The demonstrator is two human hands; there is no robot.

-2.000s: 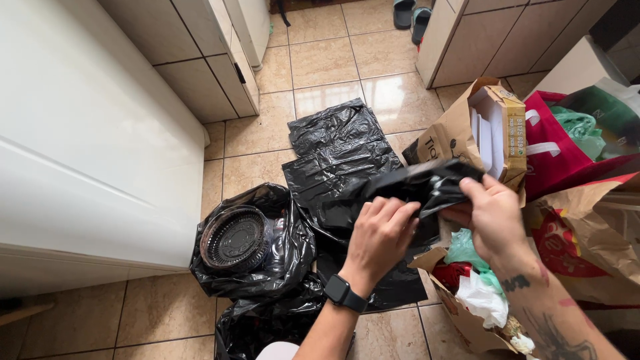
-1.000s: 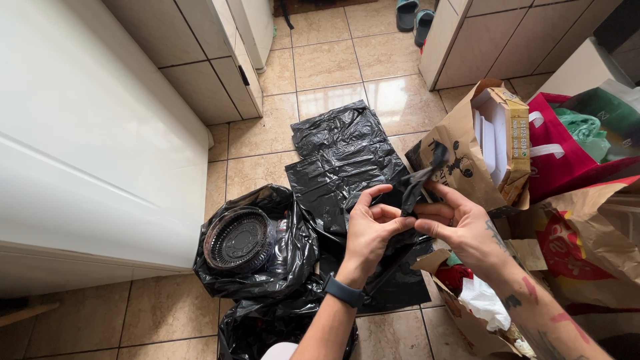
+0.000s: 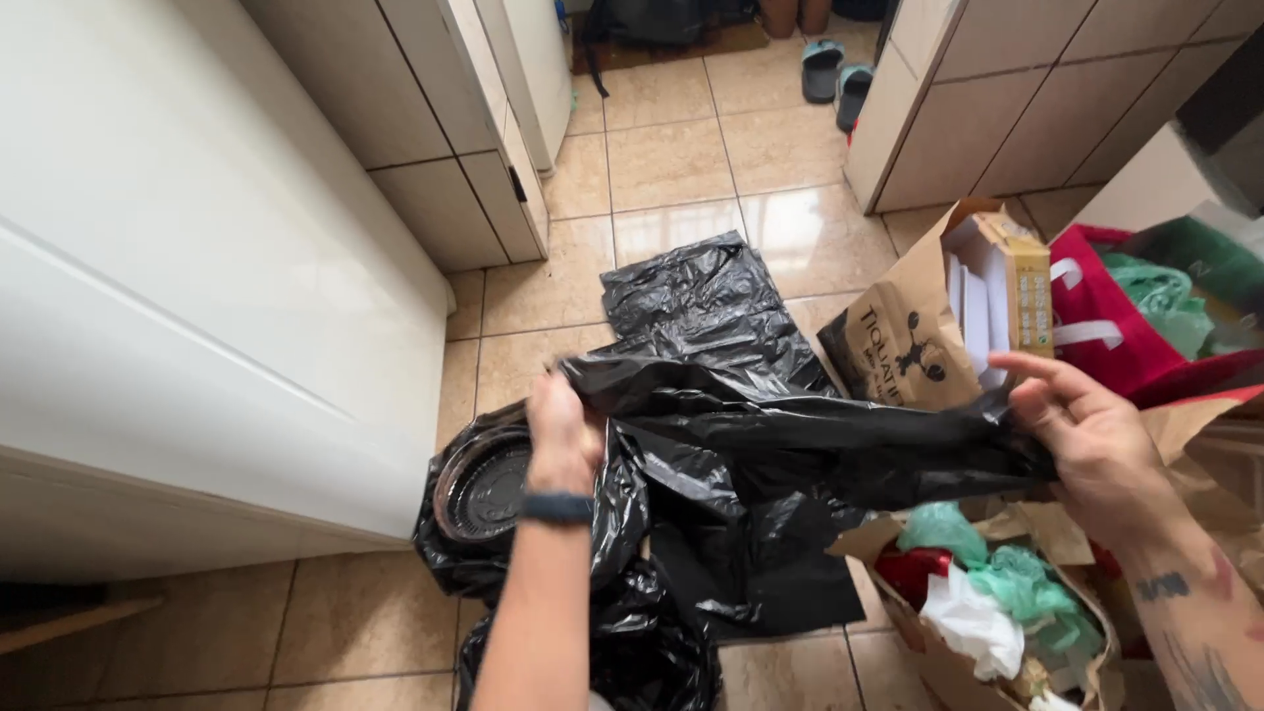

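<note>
Stretched between my two hands is a black plastic bag (image 3: 820,434), its mouth edge pulled wide. My left hand (image 3: 563,425), a little blurred, grips one end, and my right hand (image 3: 1081,434) pinches the other end between thumb and fingers. Beneath it, more black plastic sheeting or flat bags (image 3: 711,296) lie on the tiled floor. Left of them, an opened black bag (image 3: 617,523) holds round clear and dark plastic containers (image 3: 484,484), partly hidden by my left wrist. Another black bag (image 3: 632,642) sits below it.
To the right stand a brown paper bag (image 3: 889,346) with cardboard and white sheets, a magenta bag (image 3: 1116,346) with green plastic, and an open paper bag (image 3: 879,538) of crumpled plastic and paper. A white door (image 3: 247,247) is at left. Slippers (image 3: 822,74) lie at the back.
My hands were close together around a bunched part of the black bag; they have moved far apart, and the bag now spans between them.
</note>
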